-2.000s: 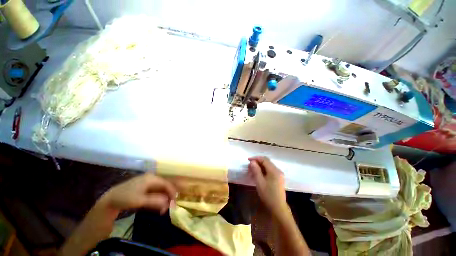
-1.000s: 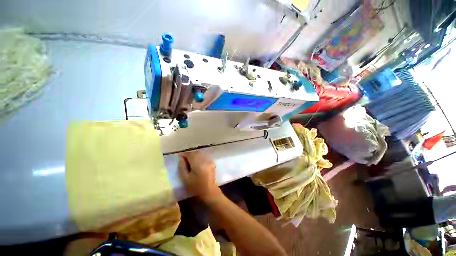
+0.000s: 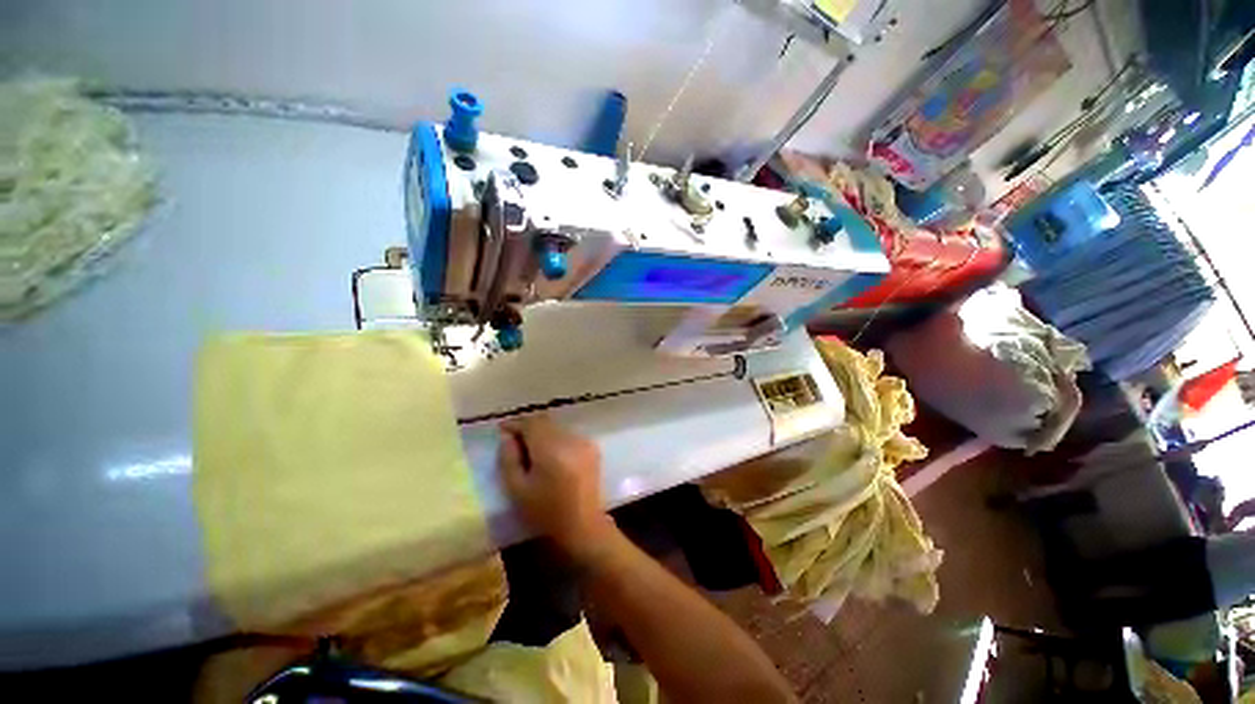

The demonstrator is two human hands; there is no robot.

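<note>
A pale yellow fabric strip (image 3: 330, 468) lies flat on the table left of the sewing machine, its upper right corner close to the needle area (image 3: 461, 344). Its lower part drops over the table's front edge, where more yellow cloth (image 3: 551, 671) hangs in folds. My right hand (image 3: 553, 475) rests on the table's front part, right of the strip and apart from it. Its fingers are curled; whether they pinch something tiny cannot be told. My left hand cannot be made out; only a brownish, skin-like patch shows at the lower left edge.
The white sewing machine (image 3: 647, 248) with a lit blue panel (image 3: 674, 281) stands behind the strip. A stringy cream heap (image 3: 69, 193) lies at the far left. A small tray (image 3: 791, 396) is set in the table's right end. Bunched yellow cloth (image 3: 840, 495) hangs beyond it.
The view has swung right, showing more of the room. My left hand has left clear view. My right hand stays at the table front, with fingers more curled. Little differs from one second ago.
</note>
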